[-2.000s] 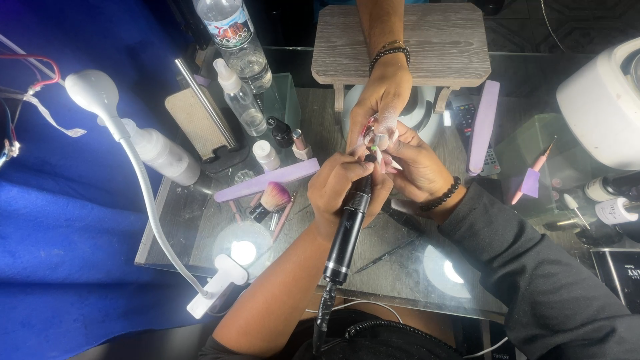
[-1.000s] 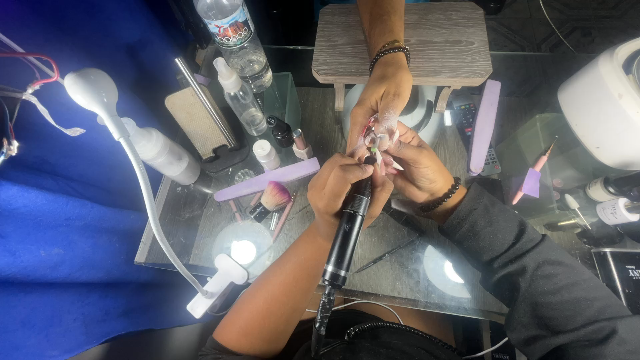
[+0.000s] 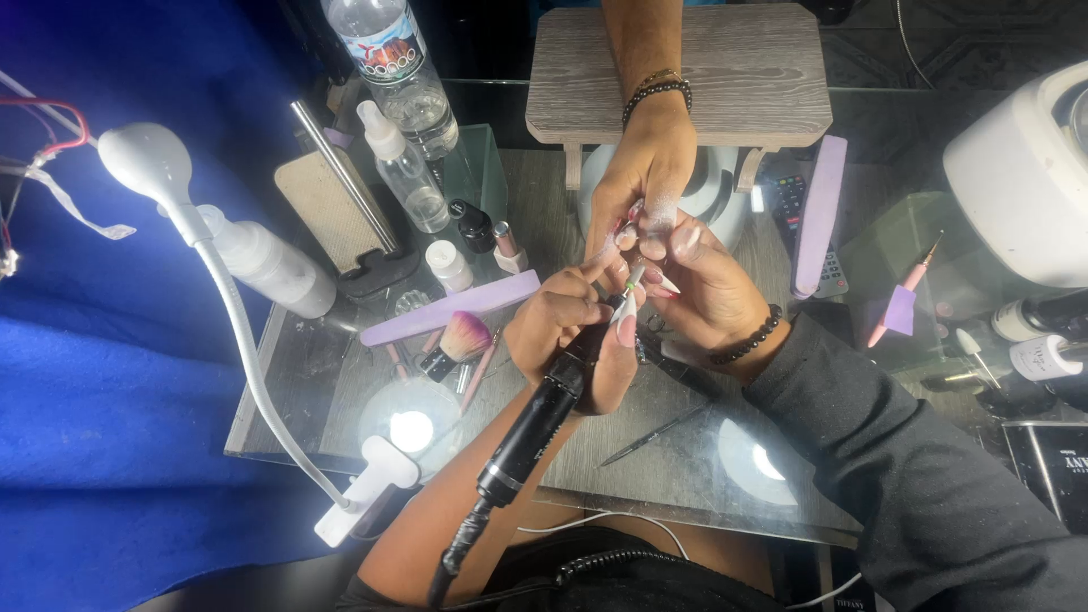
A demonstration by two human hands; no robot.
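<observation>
My left hand (image 3: 574, 336) is closed around a black electric nail drill (image 3: 531, 429), whose cord runs down toward my lap. The drill's bit (image 3: 632, 280), with a green band, points up at the fingertips of another person's hand (image 3: 654, 174). White dust lies on that hand's fingers, and beaded bracelets circle its wrist. From the other side, my right hand (image 3: 710, 285) grips the person's fingers, thumb on top. Long pointed nails show on my fingers. Exactly where the bit meets a nail is too small to tell.
A wooden armrest (image 3: 680, 76) stands under the person's forearm. Purple nail files (image 3: 450, 308), a makeup brush (image 3: 459, 344), a spray bottle (image 3: 404, 170) and a water bottle (image 3: 395, 72) are at left. A clip lamp (image 3: 246, 340) arches nearby. A white device (image 3: 1020, 170) and polish bottles are at right.
</observation>
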